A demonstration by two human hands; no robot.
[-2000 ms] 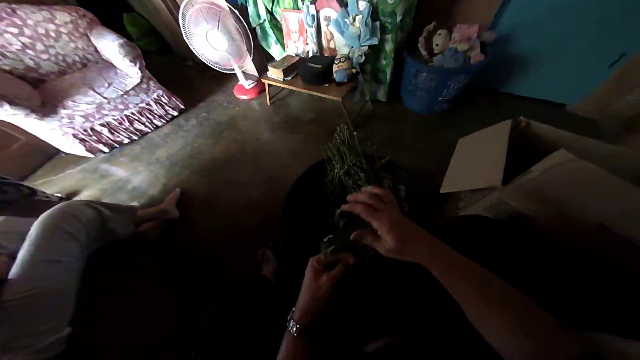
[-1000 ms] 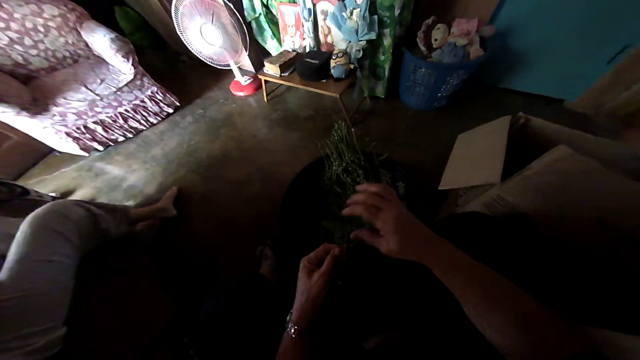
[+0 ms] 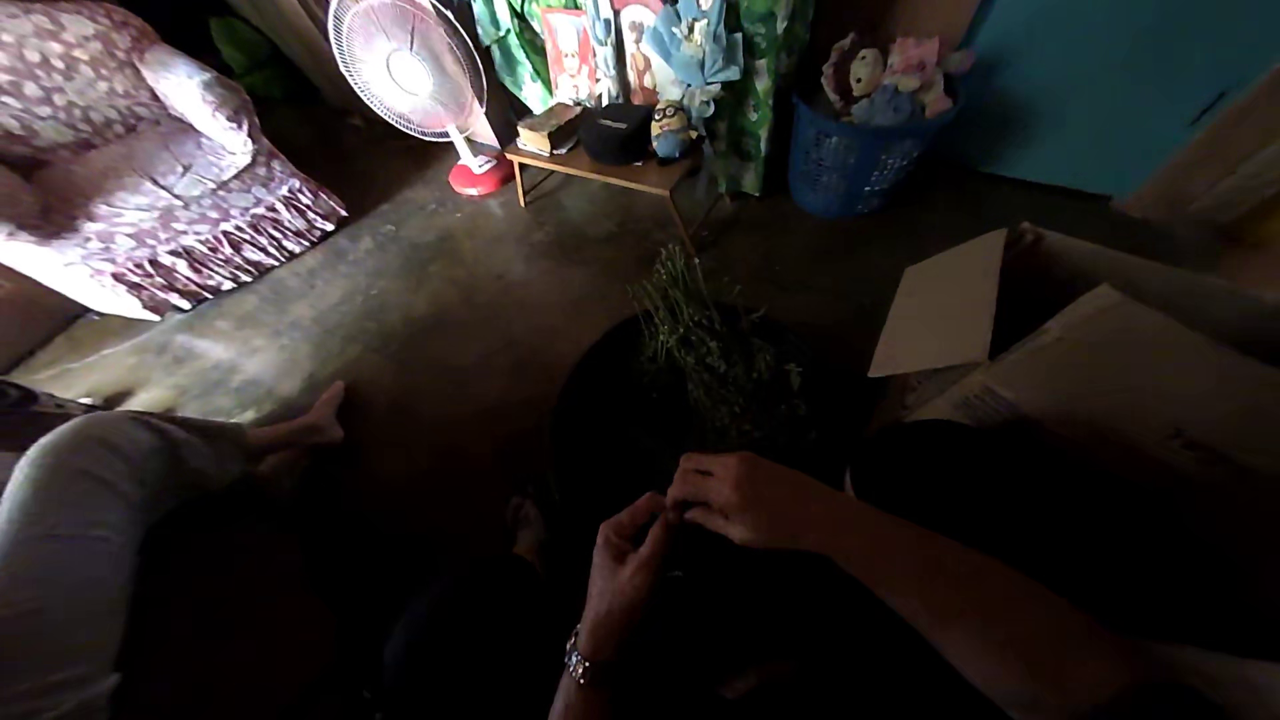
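My left hand [image 3: 625,565], with a metal-band watch [image 3: 576,656] on its wrist, is raised low in the middle of the view, thumb and fingertips pinched together. My right hand [image 3: 735,497] meets it from the right, and the fingertips of both hands touch or nearly touch. Whether something small is between the fingers is too dark to tell. Just beyond the hands, a bundle of thin green leafy stems [image 3: 700,350] lies in a dark round container [image 3: 590,400], its stem ends pointing away from me.
An open cardboard box [image 3: 1110,370] stands at the right. A person's bent leg [image 3: 90,520] and bare foot reach in from the left. Farther off are a patterned armchair [image 3: 190,190], a lit fan [image 3: 410,75], a low wooden table [image 3: 620,174] and a blue basket [image 3: 840,165] of dolls.
My right hand has moved down from beside the stems to my left hand's fingertips. The dark leafy clump seen between my hands two seconds ago no longer shows there.
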